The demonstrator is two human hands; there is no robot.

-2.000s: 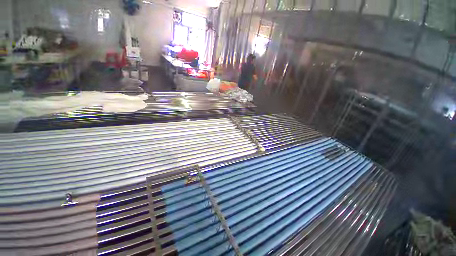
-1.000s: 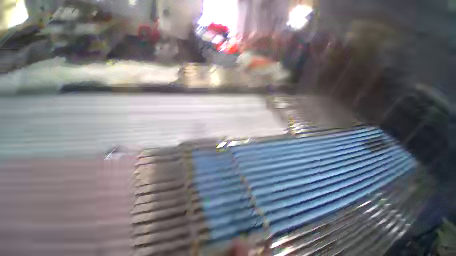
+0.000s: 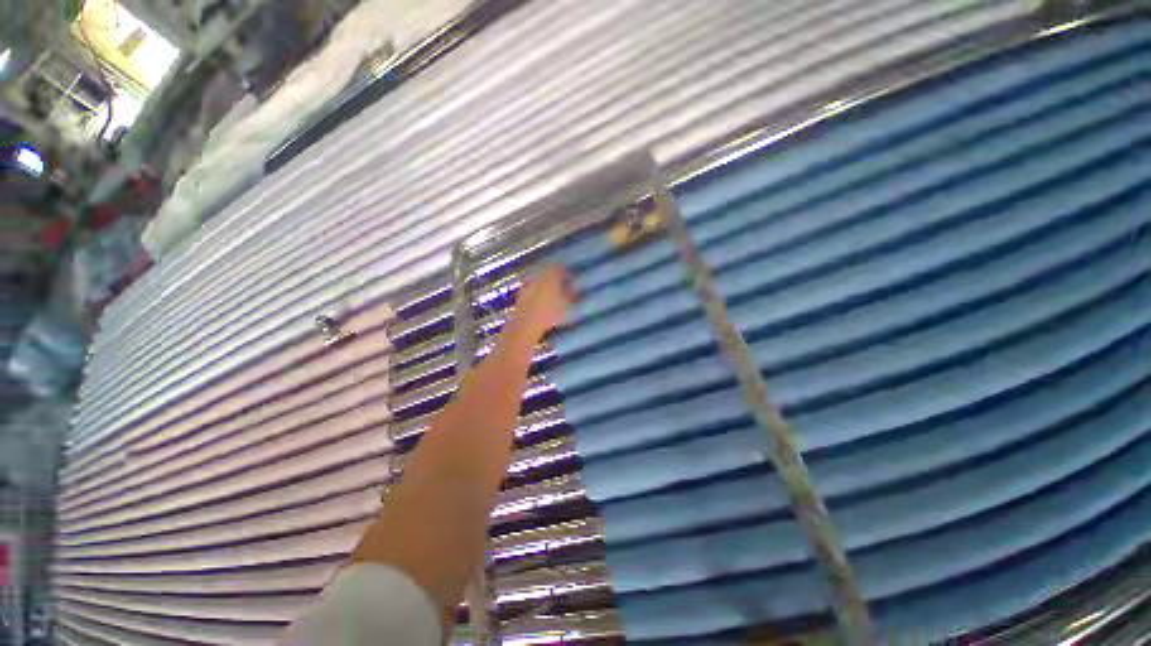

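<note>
My left hand (image 3: pixel 548 293) reaches up from the bottom left, bare below a white sleeve. It is small and blurred at the left edge of the ribbed light blue sheet (image 3: pixel 959 290), inside the metal frame (image 3: pixel 757 391). I cannot tell whether its fingers grip anything. The frame's two long thin bars run down on either side of the hand. A brass-coloured clip (image 3: pixel 636 227) lies near the frame's top right corner. A small brownish patch at the bottom edge may be part of my right hand; it is too cut off to tell.
Bare shiny bars (image 3: pixel 549 524) lie between the blue sheet and a pale pink ribbed sheet (image 3: pixel 253 442). A small clip (image 3: pixel 333 331) sits at the pink sheet's edge. A white ribbed sheet (image 3: pixel 505 126) lies beyond. Loose white cloth (image 3: pixel 297 107) and blurred clutter are at the upper left.
The view has tilted and moved closer to the frame and blue sheet. My left forearm and hand have come in over the bare bars. The person seen behind earlier is out of view.
</note>
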